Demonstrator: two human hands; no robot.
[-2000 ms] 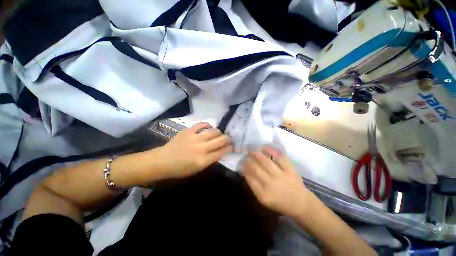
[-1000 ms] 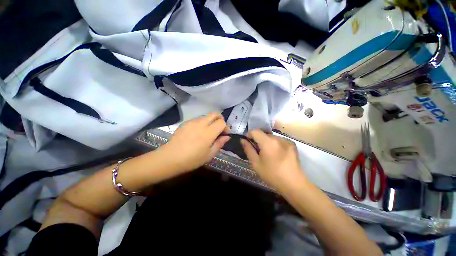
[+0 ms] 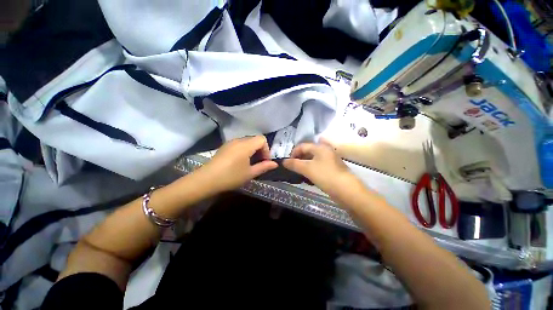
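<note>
The light grey garment panel with black bands lies in folds across the machine table, left of the sewing head. Its narrow end reaches the table's front edge. My left hand pinches the small dark end piece between thumb and fingers. My right hand pinches the same piece just to the right. The fingertips of both hands nearly meet, and the dark piece hangs partly below them over the edge.
The white sewing machine with a blue stripe stands at upper right, its lamp glowing. Red-handled scissors lie on the bed, beside a black pad. A ruler strip runs along the front edge. More garments are heaped at left.
Both hands were apart from the dark piece's middle a second ago; now their fingertips are closer together on it. The machine and scissors appear shifted left as the view moved.
</note>
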